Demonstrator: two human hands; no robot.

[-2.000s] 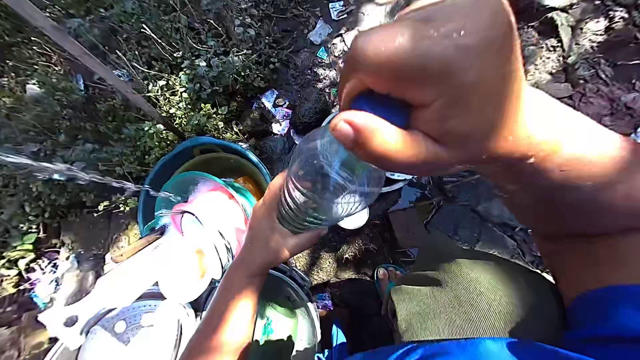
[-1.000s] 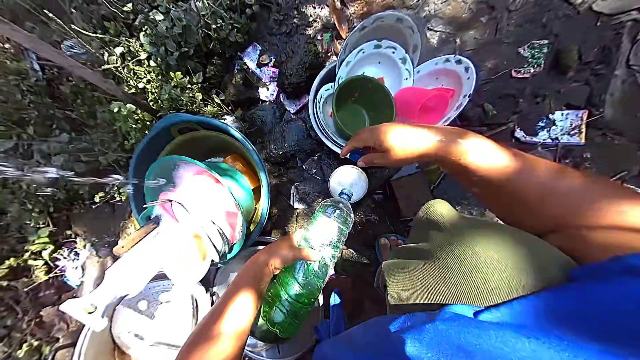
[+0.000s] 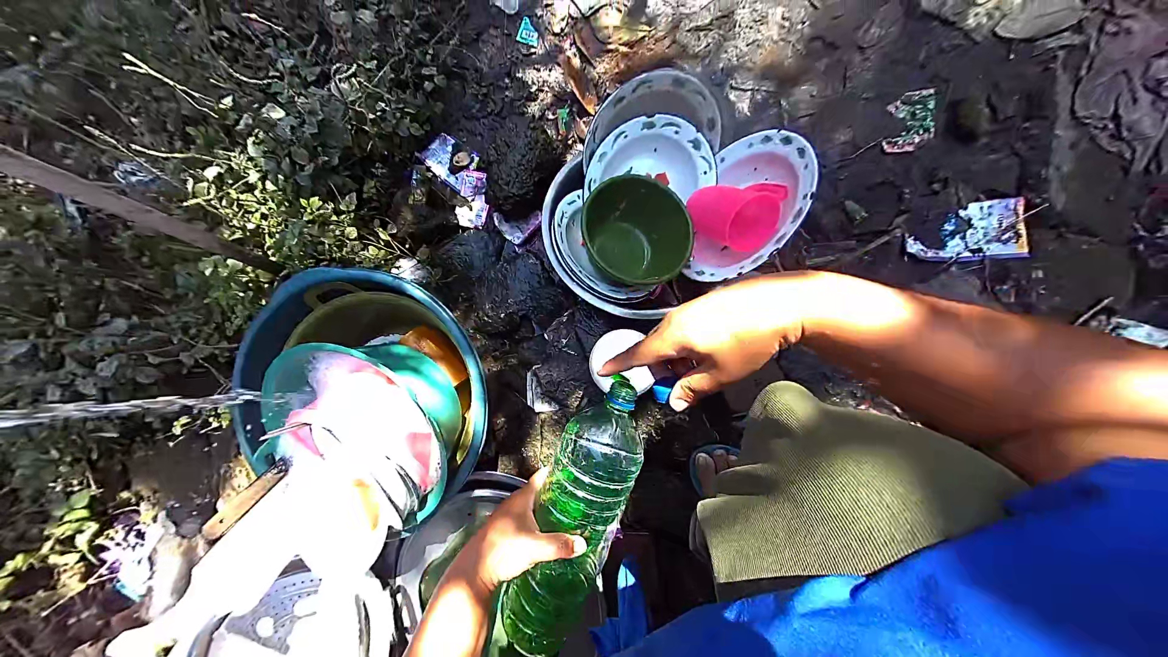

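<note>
My left hand (image 3: 516, 538) grips a clear plastic bottle (image 3: 593, 474) of green liquid around its middle. The bottle is tilted, its uncapped mouth pointing up the view, with green liquid at the opening. Beyond the mouth lies a small white round container (image 3: 622, 351). My right hand (image 3: 730, 338) holds a blue bottle cap (image 3: 665, 390) by the curled fingers, with the index finger stretched toward the white container. Behind the right hand, a green bowl (image 3: 639, 230) and a pink plastic cup (image 3: 737, 217) rest on white patterned enamel plates (image 3: 650, 151).
A stream of water (image 3: 137, 409) falls from the left into a blue basin (image 3: 365, 283) of dishes. Metal pots (image 3: 447, 529) stand at the lower middle. A wooden pole (image 3: 137, 210) crosses plants at the left. Wrappers (image 3: 976, 228) litter the wet ground.
My right hand, earlier around the blue cap at the bottle's top, is now away from the bottle, which is uncapped. The bottle's mouth has come lower, and green liquid now shows at it.
</note>
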